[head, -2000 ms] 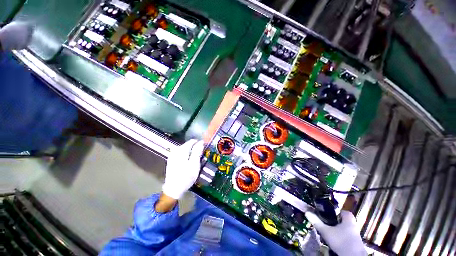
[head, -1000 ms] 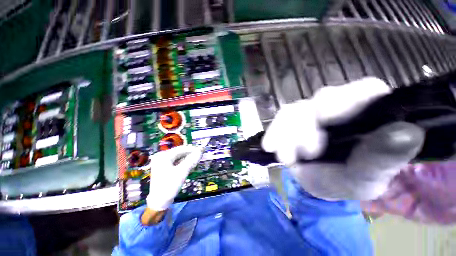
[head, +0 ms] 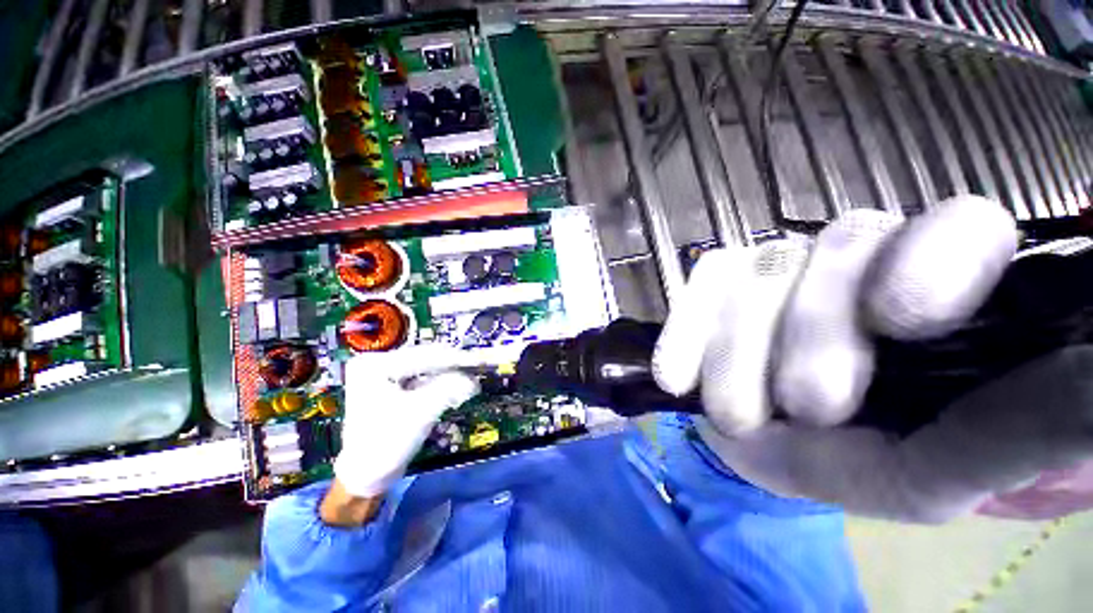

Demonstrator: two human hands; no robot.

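Note:
The toroid board (head: pixel 509 413) lies in front of me, with orange-copper rings (head: pixel 369 266), a red edge strip and a silver plate at its right. My left hand (head: pixel 390 425), in a white glove, is over the board's lower middle with thumb and fingers drawn together. Whether they hold a screw is too small to tell. My right hand (head: pixel 815 323), gloved and large near the camera, is closed around the black electric screwdriver (head: pixel 599 363). The screwdriver lies nearly level, its tip pointing left at my left fingertips. The left hand hides the board beneath it.
A transformer board (head: pixel 354 126) lies just beyond the toroid board. Another board (head: pixel 60 287) lies at the far left on the green pallet (head: pixel 156 269). Metal conveyor rollers (head: pixel 707 156) run at the right and back, with a black cable (head: pixel 767 108) over them.
The view has turned. My right hand has raised the screwdriver from the board's right side, and its tip has come left to my left fingertips. My left hand has moved from the board's edge to over it.

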